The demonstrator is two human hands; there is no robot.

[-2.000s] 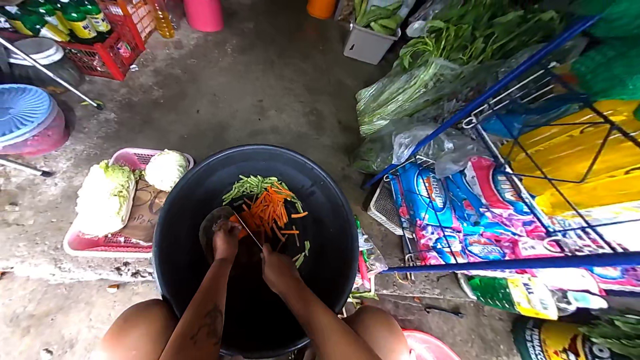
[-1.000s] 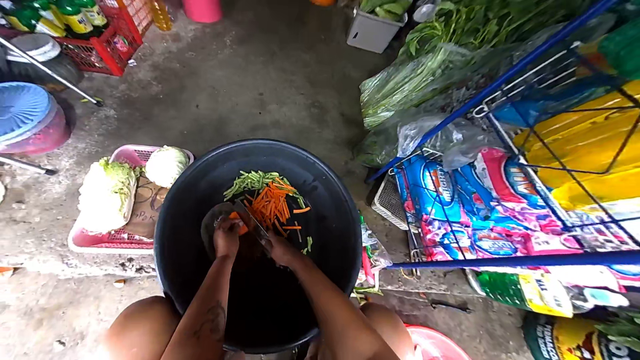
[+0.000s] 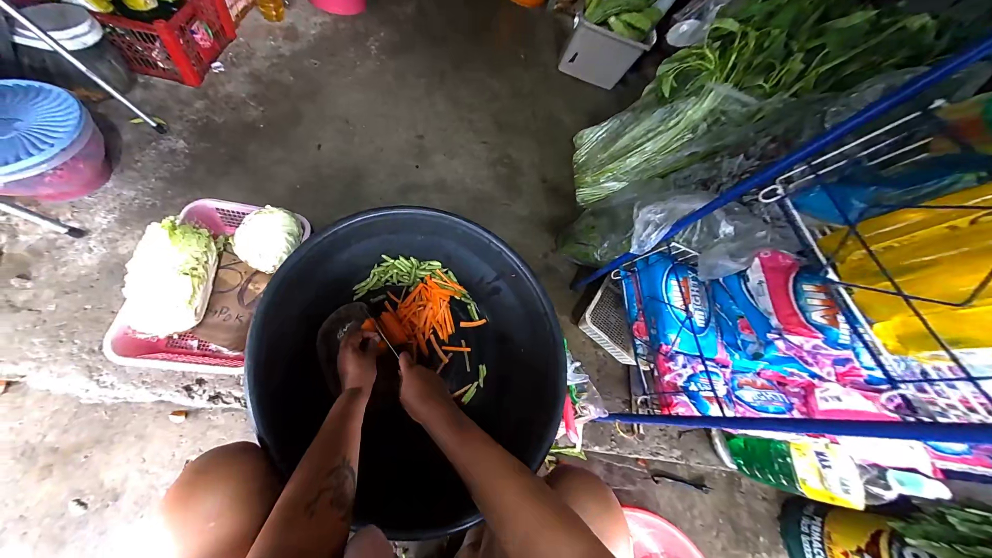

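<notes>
A large black plastic basin (image 3: 511,310) stands between my knees. Inside it, my left hand (image 3: 359,358) holds an orange carrot piece against a dark round board (image 3: 332,329). My right hand (image 3: 421,386) grips a knife (image 3: 384,335), its blade at the carrot (image 3: 394,328). Orange carrot strips (image 3: 434,310) lie in a heap just beyond the blade, touching pale green vegetable strips (image 3: 399,271). A few loose strips of both colours are scattered on the basin's right side. The knife's handle is mostly hidden by my right hand.
Left of the basin, a pink basket (image 3: 128,353) holds a leafy cabbage (image 3: 172,275), a round cabbage (image 3: 267,238) and brown cardboard. On the right are a blue-edged wire rack (image 3: 744,422) with detergent packs (image 3: 674,298) and bagged greens (image 3: 659,143). A red crate (image 3: 174,43) stands at upper left.
My hands stay at the carrot, with small shifts of the knife. Its blade angle differs slightly from one second ago.
</notes>
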